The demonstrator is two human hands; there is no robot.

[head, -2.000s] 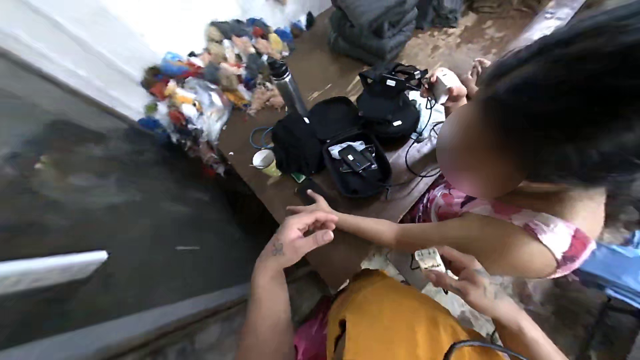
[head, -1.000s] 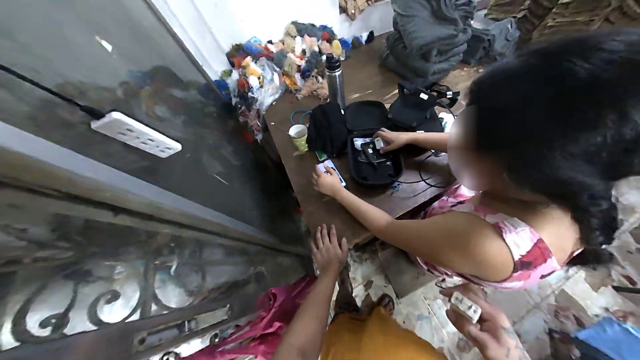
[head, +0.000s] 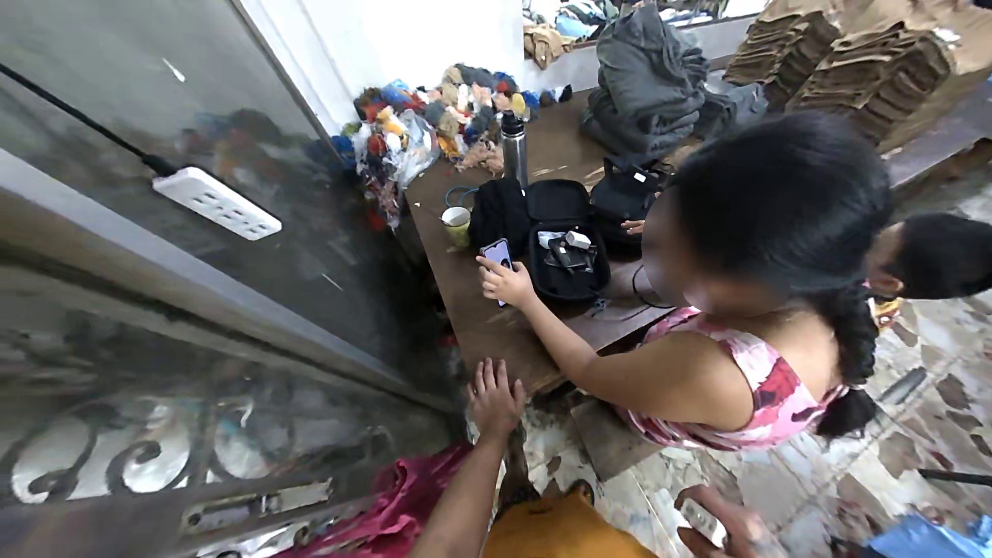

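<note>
My left hand [head: 496, 399], palm down with its fingers spread, is at the near edge of the brown wooden table [head: 508, 345]; it holds nothing. At the lower right my right hand [head: 721, 523], slightly blurred, grips a small white device [head: 704, 523]. Beyond my left hand, a seated person's hand [head: 508, 283] touches a smartphone [head: 497, 253] lying on the table. An open black zip case [head: 570, 283] beside it holds a white adapter [head: 577, 239] and dark items. A paper cup [head: 457, 225] and a steel bottle [head: 514, 151] stand behind.
The seated person [head: 682, 380] occupies the right, with another person's head [head: 938, 256] behind. A white power strip [head: 218, 203] is on the grey door at the left. Fabric scraps [head: 442, 116], dark folded cloth [head: 647, 85] and brown cloth stacks [head: 883, 70] lie farther back.
My left hand has moved from over the seated person's forearm to the near table edge. The person's far hand has left the black case. The view has swung left, bringing the power strip fully into sight.
</note>
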